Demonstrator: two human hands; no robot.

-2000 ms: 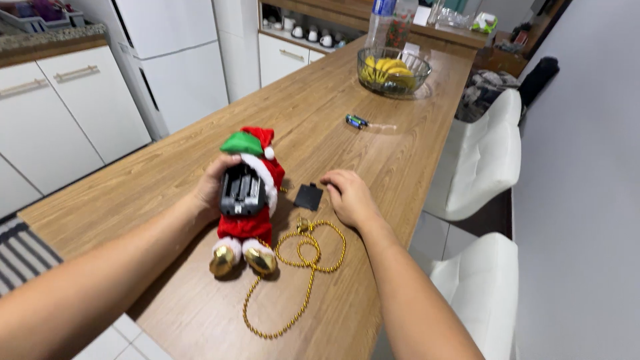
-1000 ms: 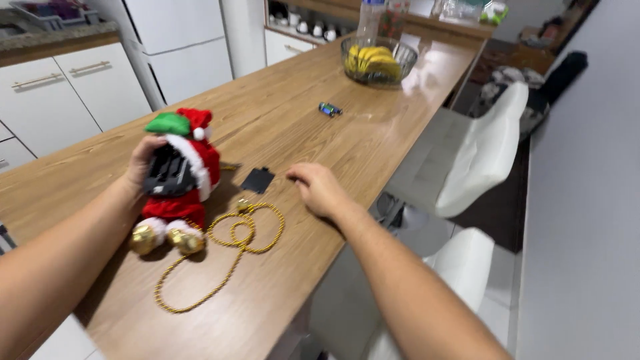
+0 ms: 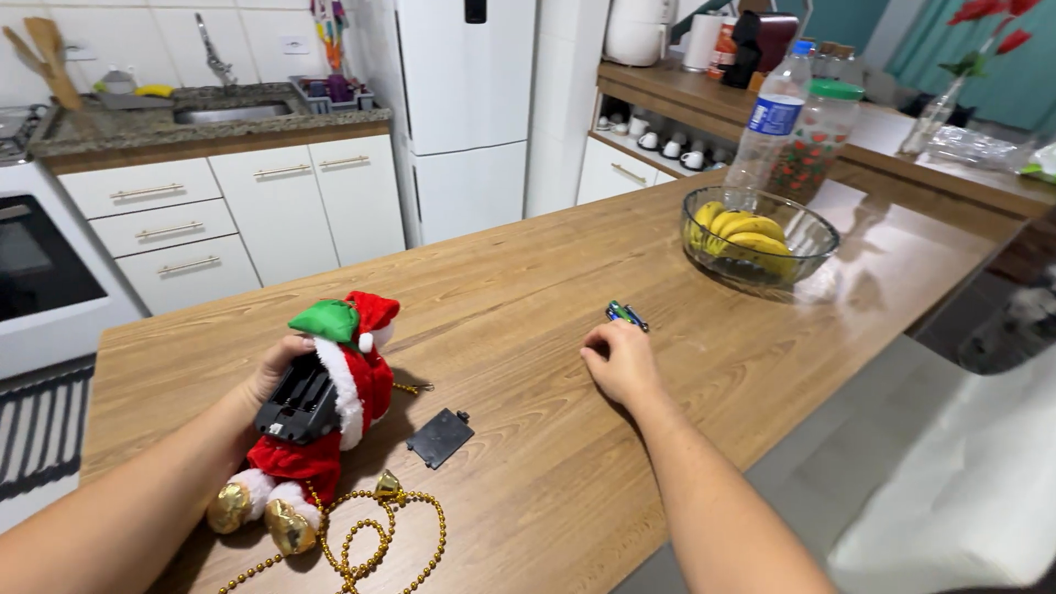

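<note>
My left hand (image 3: 282, 363) holds a Santa Claus plush figure (image 3: 363, 388) by its side, its back turned up. The figure's black battery compartment (image 3: 301, 396) is uncovered and its slots look empty. A black battery cover (image 3: 441, 437) lies on the wooden table right of the figure. Below it, a gold bead string (image 3: 437, 528) with a small gold bell (image 3: 388, 485) lies in loops. My right hand (image 3: 620, 359) is at several batteries (image 3: 627, 315), fingers bent beside them; whether it grips one is not clear.
A glass bowl (image 3: 825, 247) of bananas (image 3: 747, 231) stands farther back on the table, with a plastic bottle (image 3: 771, 124) and a green-lidded jar (image 3: 813, 140) behind it. A white chair (image 3: 949, 495) stands at the right. Kitchen cabinets (image 3: 276, 206) and a refrigerator (image 3: 466, 91) are beyond the left edge.
My right hand has moved from near the battery cover to the batteries. My left hand still holds the Santa figure. The view has shifted.
</note>
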